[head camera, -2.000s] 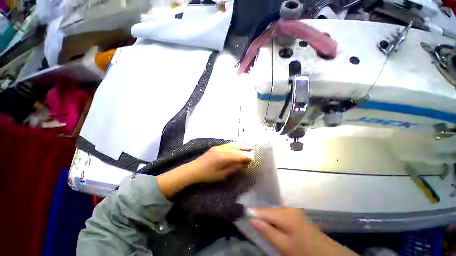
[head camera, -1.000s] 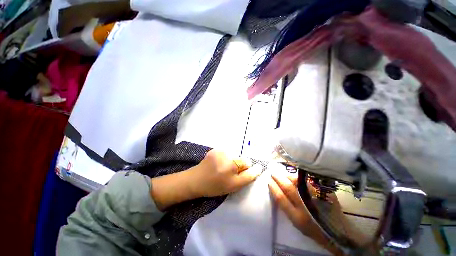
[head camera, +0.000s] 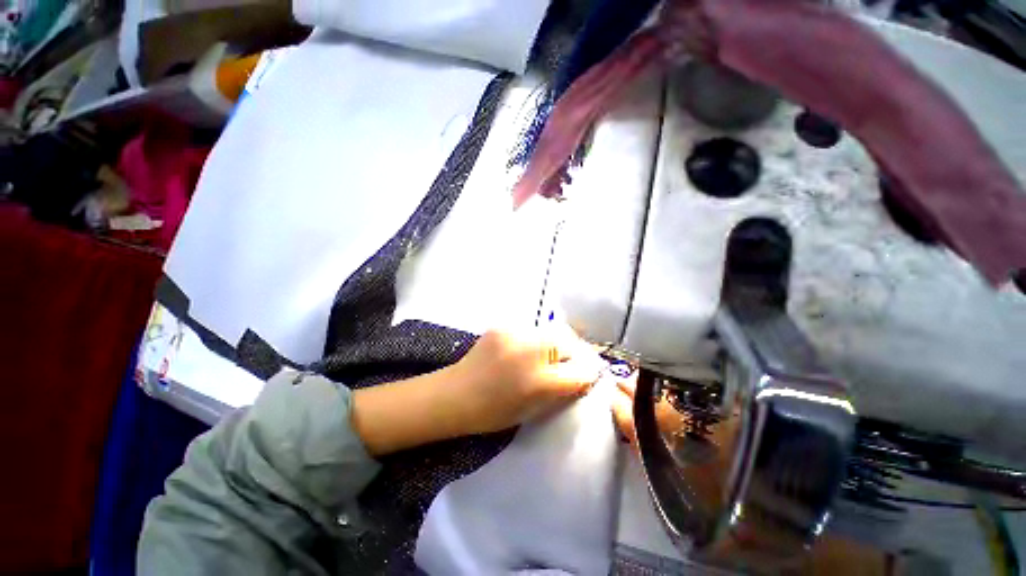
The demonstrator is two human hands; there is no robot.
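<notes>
My left hand (head camera: 520,380) pinches the edge of a white-backed dark tweed piece (head camera: 518,489) close beside the presser foot area. The piece hangs toward me, white side showing, with dark fabric under my left wrist. My right hand (head camera: 666,419) is mostly hidden behind the shiny metal guard (head camera: 788,450); only some fingers and blurred skin show, so its grip cannot be told. The needle point is in glare and partly hidden by the white machine head (head camera: 698,270).
White-backed pieces edged with dark tweed (head camera: 321,191) lie left of the machine. Pink cloth (head camera: 855,90) and navy strips hang over the head. A dark red cloth (head camera: 73,394) hangs at far left, with an orange item (head camera: 234,75) and scraps behind.
The view has come closer to the machine. My right hand has moved from the front edge to behind the guard. The white-backed piece has turned white side up, and my left hand is nearer the foot.
</notes>
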